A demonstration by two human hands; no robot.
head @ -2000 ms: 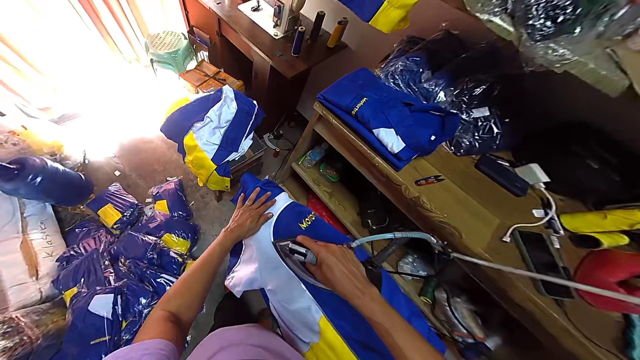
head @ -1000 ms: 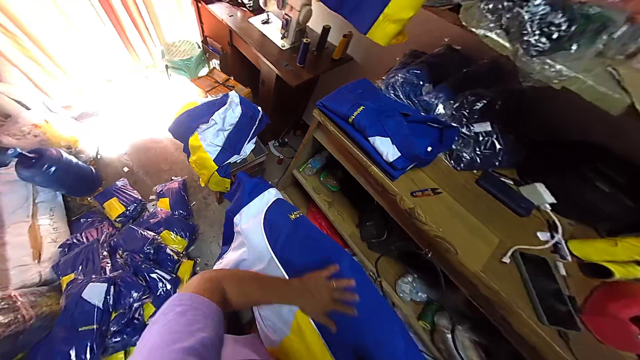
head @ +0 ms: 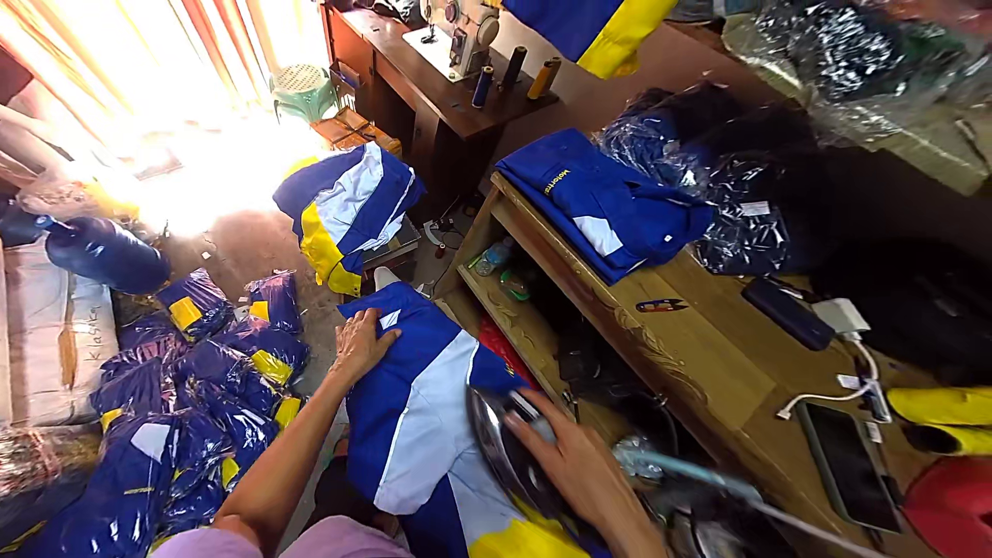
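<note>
A garment of blue, white and yellow cloth (head: 434, 403) lies spread in front of me. At its far left edge my left hand (head: 363, 345) rests on the blue part, fingers spread, beside a small white tag. My right hand (head: 558, 449) is closed on the handle of a clothes iron (head: 496, 449), tilted over the garment's right side. Whether the soleplate touches the cloth cannot be told. A light blue hose or sleeved cord (head: 690, 473) runs from near my right hand toward the lower right. The garment's lower part is cut off by the frame.
To the right, a wooden cabinet (head: 697, 341) bears a folded blue garment (head: 589, 194), thread snips (head: 661, 305) and a phone (head: 845, 465). Bagged garments (head: 225, 372) cover the floor at left near a large blue bottle (head: 105, 252). A sewing machine (head: 465, 39) stands on the far table.
The right hand, bare on the cloth one second ago, now holds the iron. The left hand is back on the garment's far left edge, and the cloth lies differently, with more white showing.
</note>
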